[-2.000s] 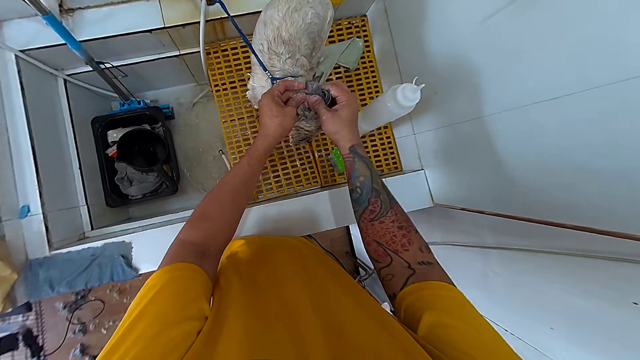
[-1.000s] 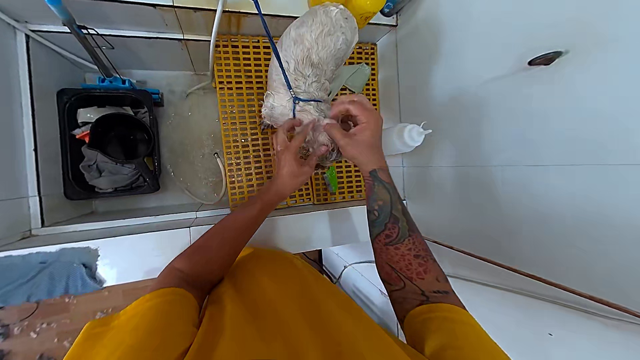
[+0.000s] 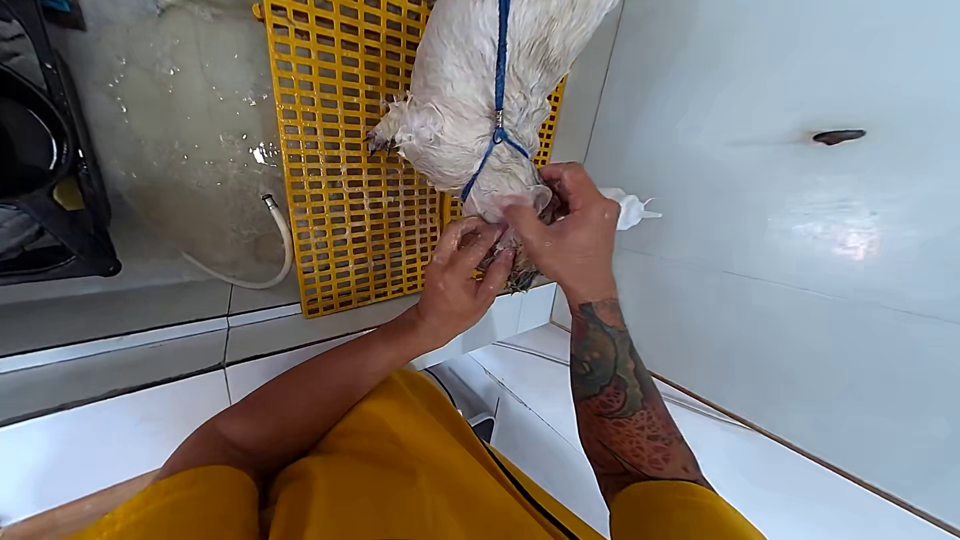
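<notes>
A wet, pale-furred dog [image 3: 480,82] stands on a yellow plastic grate [image 3: 352,172], its head toward me. A blue cord leash [image 3: 502,67] loops around its neck. My left hand [image 3: 461,274] touches the near side of the head, thumb and fingers curled against the wet fur. At the other side of the head, my right hand [image 3: 574,232] has its thumb and fingers around what looks like an ear [image 3: 536,196]. The dog's face is mostly hidden by both hands. Just behind my right hand lies a white squeeze bottle [image 3: 634,210] with a nozzle.
On the wet basin floor at left, a pale hose [image 3: 281,247] curves beside the grate. A black plastic crate [image 3: 82,217] holding a dark round container stands at the far left. The tiled basin edge [image 3: 150,356] runs in front, and a white wall [image 3: 787,225] rises at right.
Both hands remain at the dog's head while their fingers have shifted. The view has moved closer to the dog. The green object seen by the head earlier is out of sight.
</notes>
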